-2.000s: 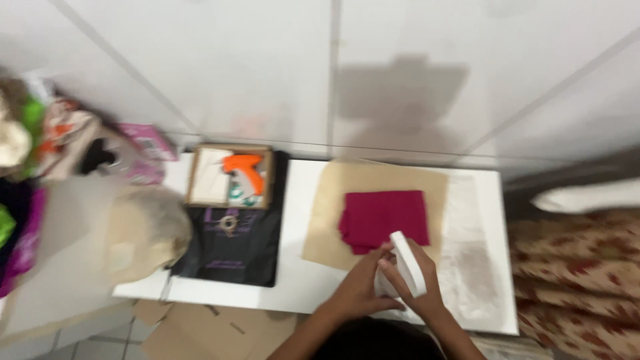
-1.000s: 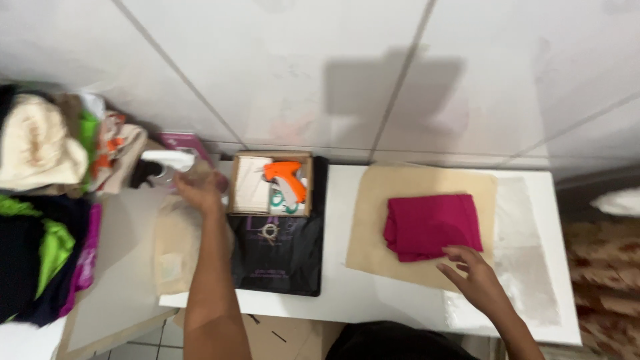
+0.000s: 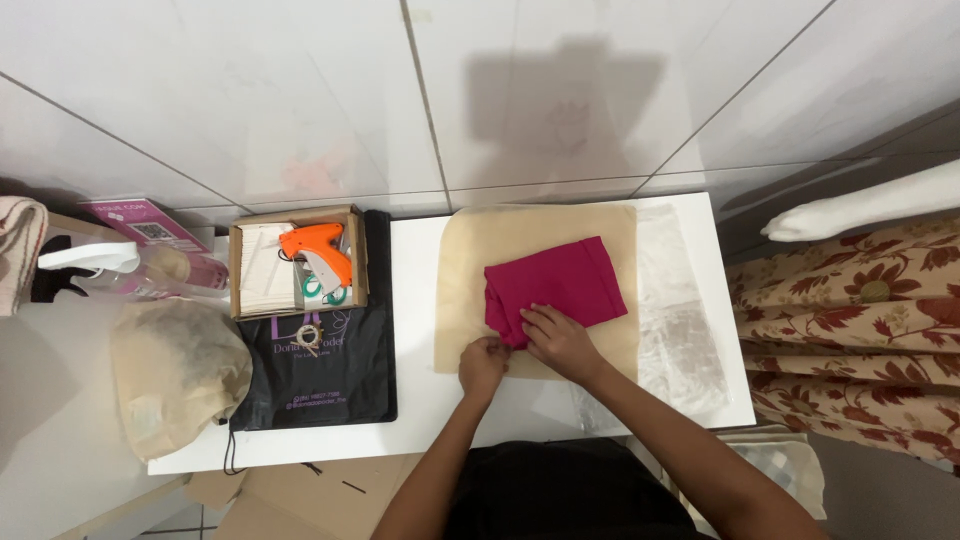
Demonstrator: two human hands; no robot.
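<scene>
A folded magenta cloth (image 3: 566, 281) lies slightly tilted on a beige fabric sheet (image 3: 461, 262) on the white table. My left hand (image 3: 484, 367) pinches the cloth's lower left corner between thumb and fingers. Over the cloth's lower edge, my right hand (image 3: 559, 341) rests with its fingertips on the fabric, fingers partly bent. Clear plastic bags (image 3: 679, 330) lie flat to the right of the beige sheet, partly beneath it.
An open cardboard box (image 3: 360, 259) holds an orange tagging gun (image 3: 319, 251) and white tags. It sits on a black printed bag (image 3: 322, 382), beside a tape roll (image 3: 307, 339). Further left are a beige drawstring bag (image 3: 176, 375) and a spray bottle (image 3: 161, 270). A floral curtain (image 3: 862, 330) hangs right.
My left hand has let go of the white-topped bottle at the left and come to the magenta cloth. My right hand has moved onto the cloth. Two seconds ago, both hands were at a white object.
</scene>
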